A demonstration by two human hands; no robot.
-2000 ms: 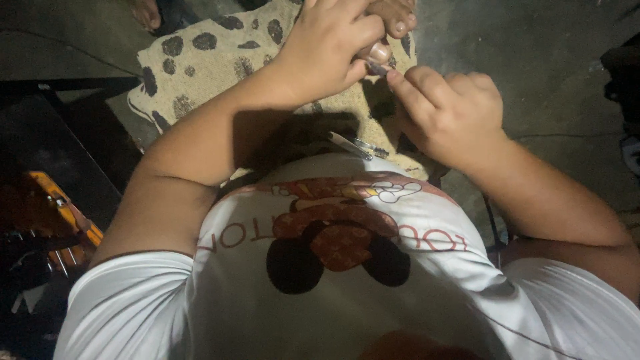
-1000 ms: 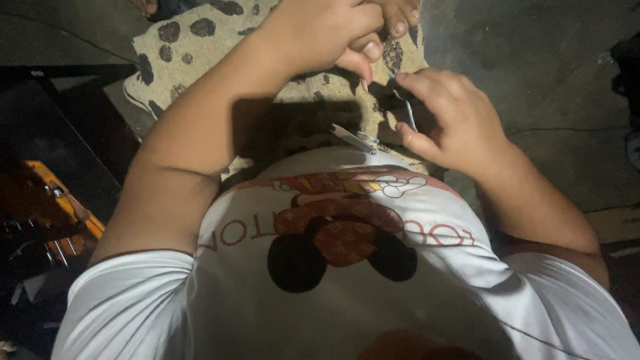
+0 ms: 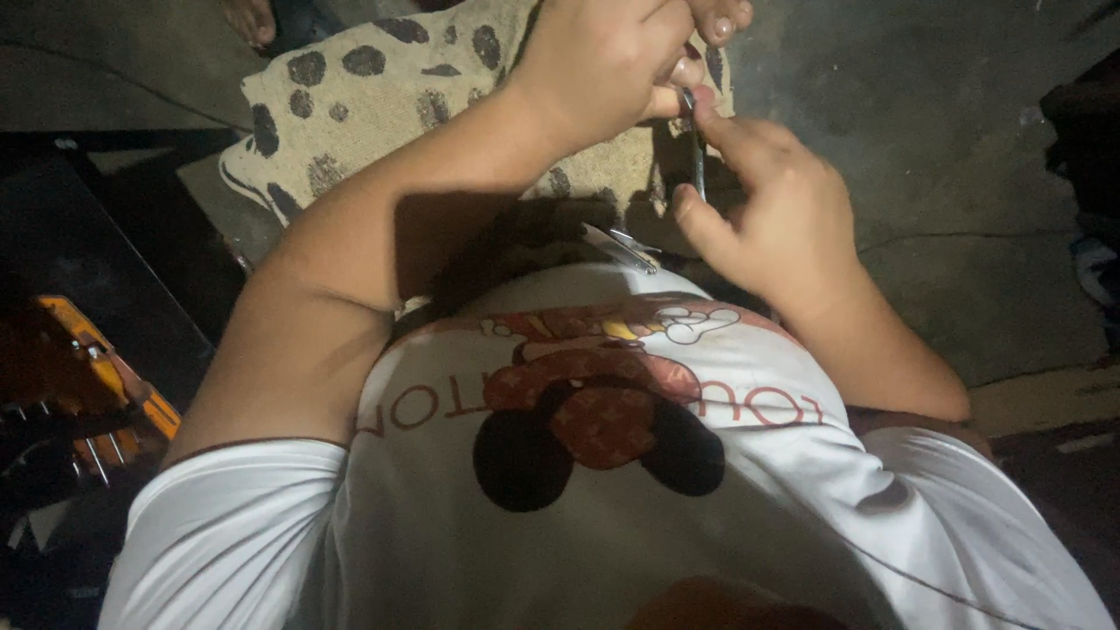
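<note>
At the top, my left hand (image 3: 608, 74) is closed around a toe (image 3: 688, 72) of a bare foot (image 3: 722, 19); its fingers partly hide the toe. My right hand (image 3: 779, 197), just to the right, grips a slim metal tool (image 3: 699, 157) between thumb and forefinger. The tool's upper end meets my left fingertip beside the toe; its exact type cannot be told. Beneath the foot and my hands lies a beige cloth with dark spots (image 3: 367, 114). Small metal tools (image 3: 626, 249) rest near my shirt front.
Another bare foot (image 3: 251, 22) shows at the top left. An orange-edged holder (image 3: 109, 367) with thin metal items stands at the far left, beside a dark flat panel (image 3: 79, 236). Grey concrete floor (image 3: 927, 149) lies to the right, with dark items at its edge.
My right hand first worked close against the toe, moved down and away with the tool, and is now back up, with the tool's end at my left fingertip. My left hand has stayed by the foot.
</note>
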